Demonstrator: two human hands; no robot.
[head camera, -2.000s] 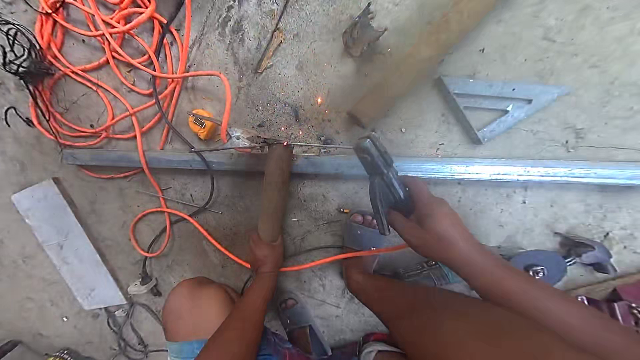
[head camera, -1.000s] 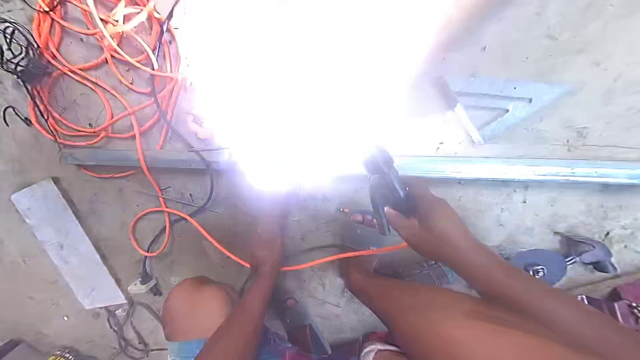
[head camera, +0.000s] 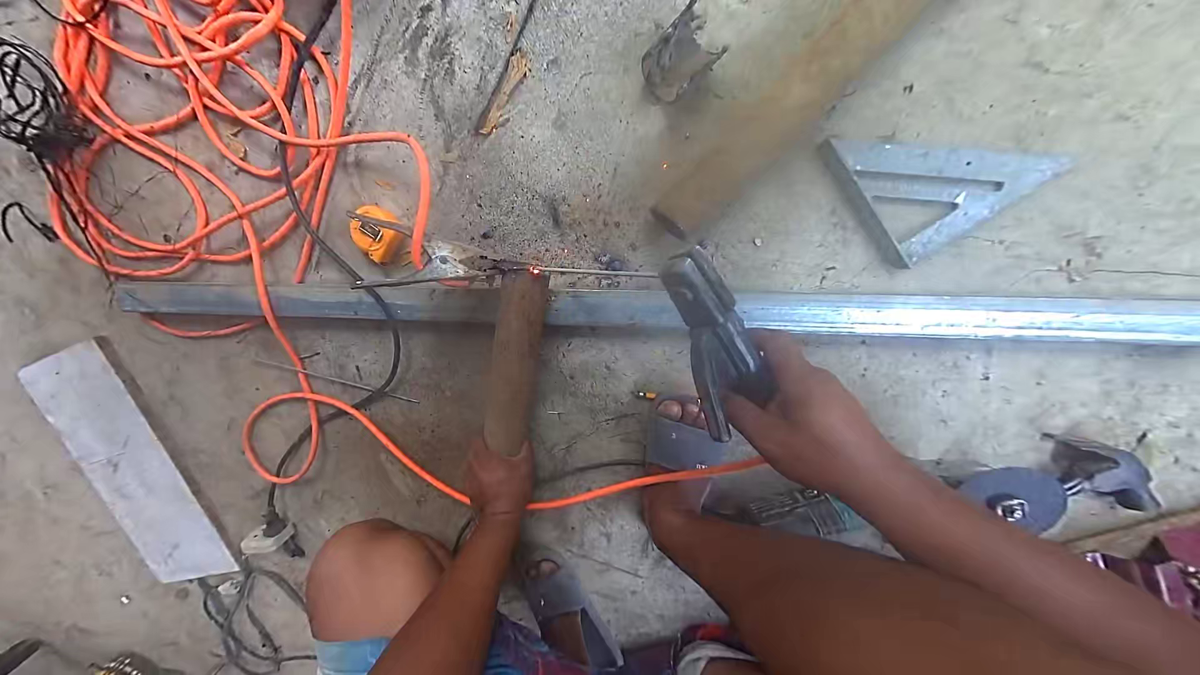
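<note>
My left hand (head camera: 500, 478) is closed around the lower end of a brown metal pipe (head camera: 517, 361). At the pipe's upper end a small spot glows orange, beside a flat pointed metal piece (head camera: 450, 262). With my right hand (head camera: 797, 412) I grip a black welding electrode holder (head camera: 717, 328). A thin welding rod (head camera: 600, 273) reaches left from its jaws to the glowing spot. Under the pipe's upper part runs a long galvanized metal bar (head camera: 891, 314) on the concrete floor. A second brown tube (head camera: 787, 112), blurred, slants in from the top; what holds it is out of view.
Orange cable (head camera: 197, 141) lies coiled at upper left, near a yellow tape measure (head camera: 377, 234). A metal speed square (head camera: 937, 192) is at upper right. A flat board (head camera: 127, 459) lies at left, and an angle grinder's disc (head camera: 1012, 500) at lower right. My sandalled feet are below the bar.
One second ago a white welding glare covered the upper middle; now it is gone, leaving a small glowing spot. Both hands remain in about the same places.
</note>
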